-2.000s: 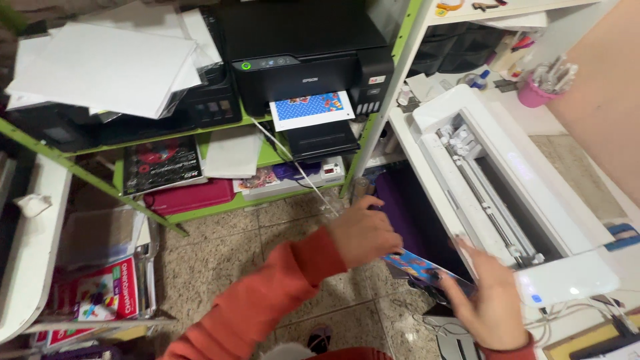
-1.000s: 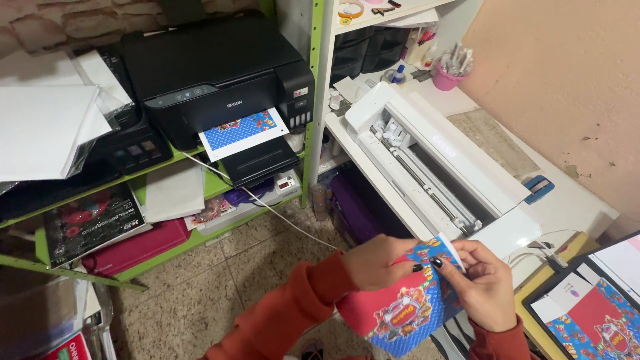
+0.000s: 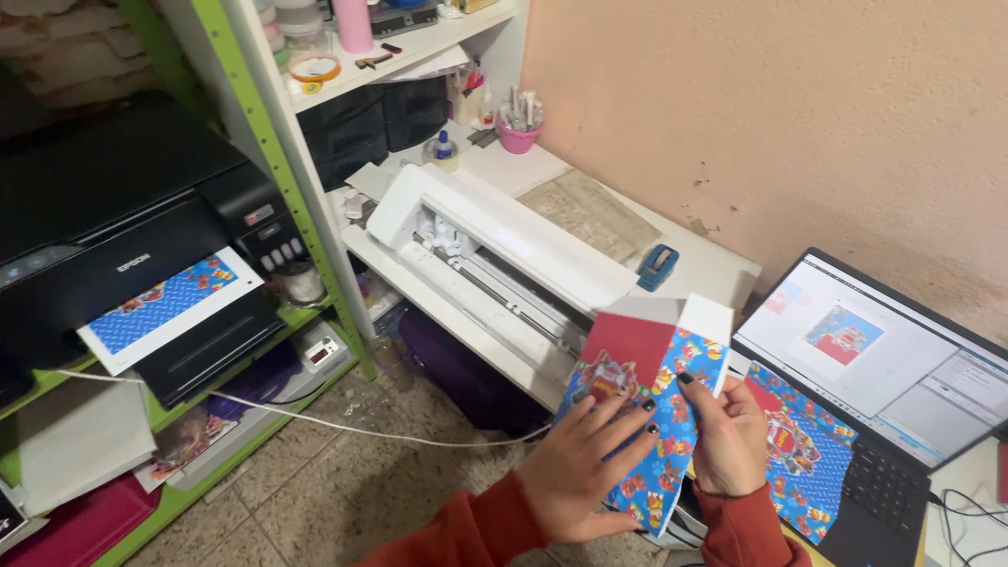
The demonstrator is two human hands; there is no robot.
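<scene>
My right hand (image 3: 728, 437) grips the right edge of a folded printed paper piece (image 3: 669, 378), thumb on its blue patterned panel. Against its front lies my left hand (image 3: 594, 465), fingers spread and thumb near the bottom edge; whether it also grips is hidden. Red, blue and white panels show on the piece, with a white flap at its top. Another printed piece (image 3: 799, 457) in the same colours rests on the laptop (image 3: 890, 488), just right of my right hand. A printed sheet (image 3: 169, 311) sticks out of the black Epson printer (image 3: 134, 260) at left.
Behind my hands, a white cutting machine (image 3: 504, 236) stands on the white desk (image 3: 701, 268), beside a blue tape dispenser (image 3: 657, 268). A pink pot (image 3: 520, 135) stands near the wall. A white cable (image 3: 354, 429) crosses above the floor from the green shelf (image 3: 276, 165).
The printed piece has been raised and turned, so its red and blue panels face the view. My left hand now lies spread over its front. The view has swung right, bringing the laptop further in.
</scene>
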